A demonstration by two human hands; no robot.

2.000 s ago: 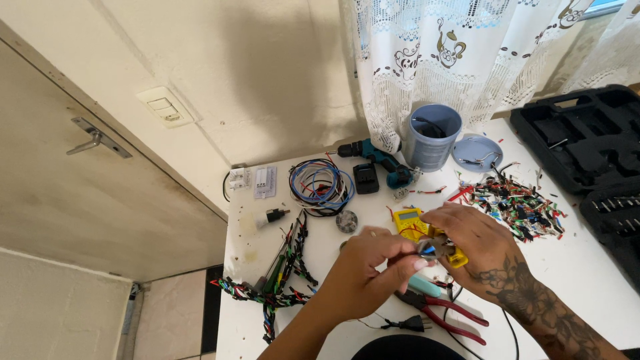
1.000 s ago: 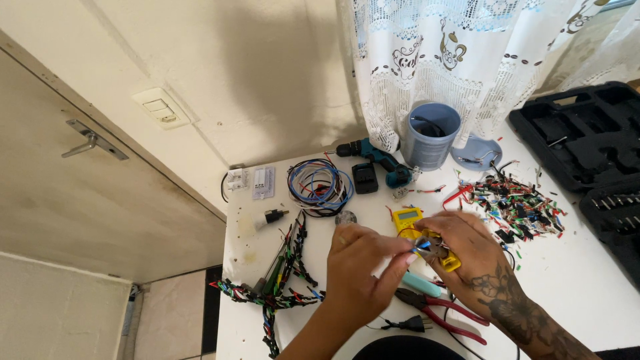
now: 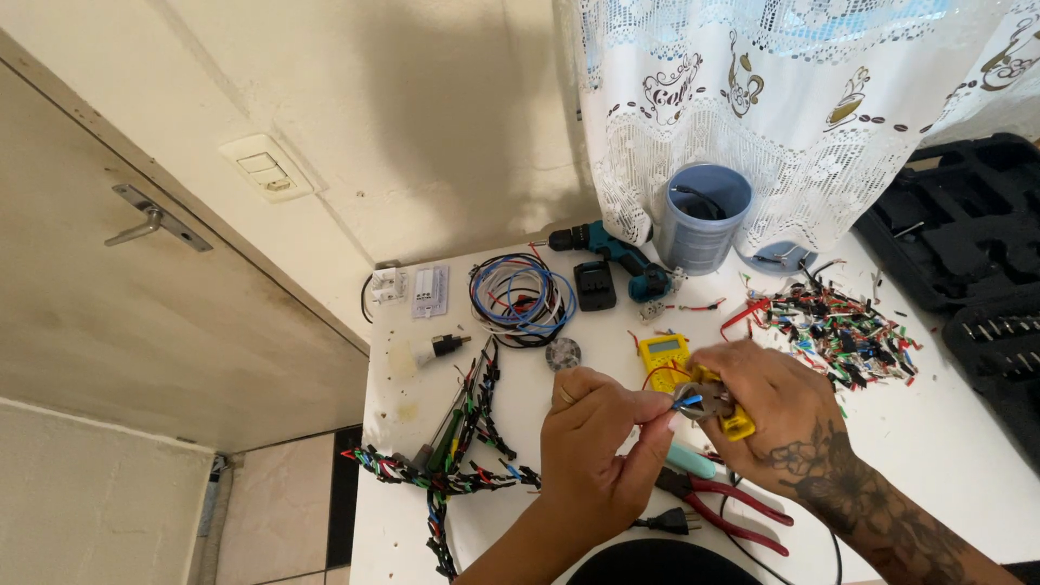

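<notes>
My left hand pinches a short piece of blue insulated wire between thumb and forefinger. Around the yellow handles of a pair of pliers or cutters my right hand is closed, and the metal jaws are at the blue wire. Just behind the hands lies a yellow multimeter with a red lead. Below them are red-handled pliers, a light green object and a black power plug.
Wire scraps are heaped at right by an open black tool case. Toward the back are a blue-grey container, a cordless drill, a battery and coiled wires. Bundled short wires lie at left near a round disc.
Both hands stay together in front of the multimeter, with small shifts of the fingers. The blue wire piece shows at the tool's jaws in the earlier frames too.
</notes>
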